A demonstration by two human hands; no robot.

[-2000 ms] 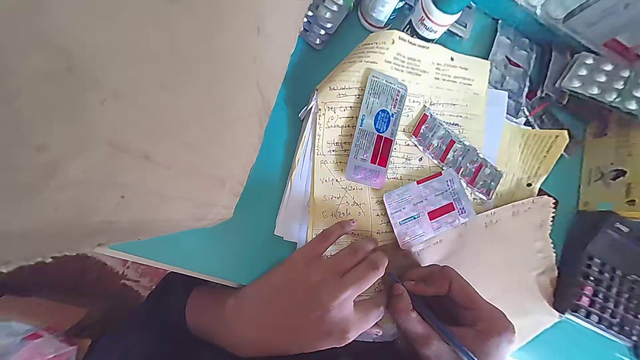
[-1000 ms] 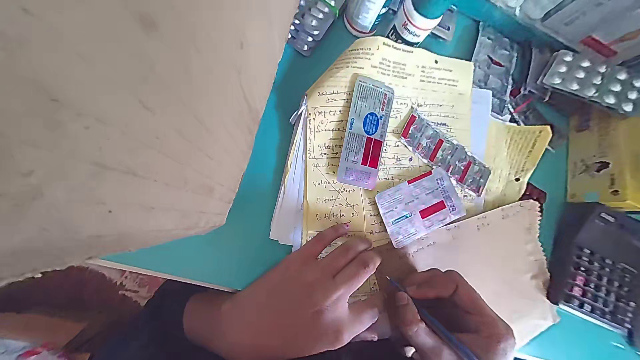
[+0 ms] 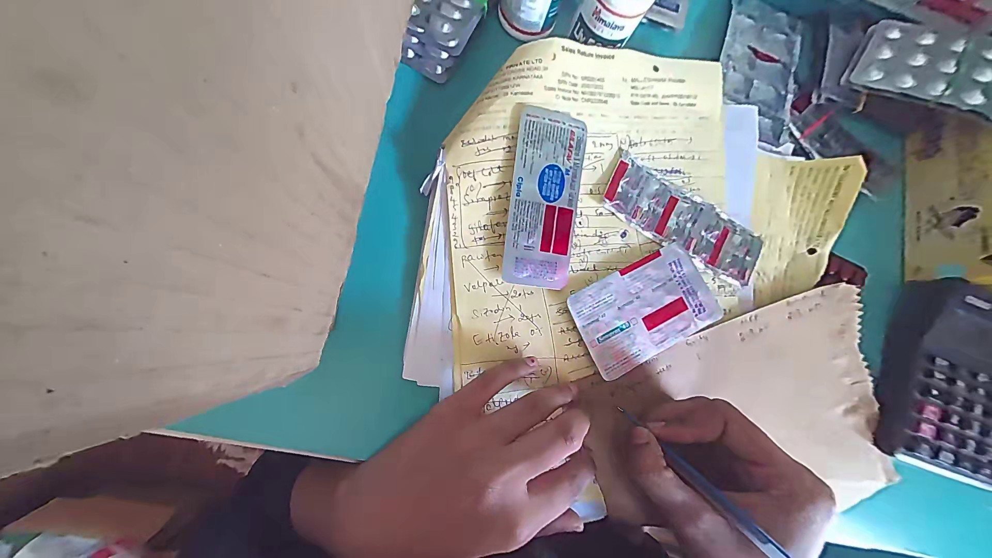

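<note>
My left hand (image 3: 465,465) lies palm down over the lower part of a yellow handwritten sheet (image 3: 496,310) and the left edge of a brown paper bag (image 3: 806,372). Part of a silvery packet shows below its fingers. In my right hand (image 3: 721,473) is a pen (image 3: 697,480), its tip close to the brown paper's surface. Above the hands, a blister pack with a red block (image 3: 645,311) overlaps the sheet and the brown paper. On the sheet lie an upright blister strip with a blue oval (image 3: 545,198) and a slanted foil strip with red bands (image 3: 682,217).
A large brown cardboard-like sheet (image 3: 178,194) fills the left. Along the top stand two bottles (image 3: 608,19), (image 3: 528,17) beside a blister pack (image 3: 442,35). More blister packs (image 3: 914,66) lie at the upper right, above a yellow box (image 3: 949,201) and a black calculator (image 3: 949,387).
The pen and my right hand have shifted slightly on the brown paper. My left hand stays in about the same place, and the blister packs lie as before.
</note>
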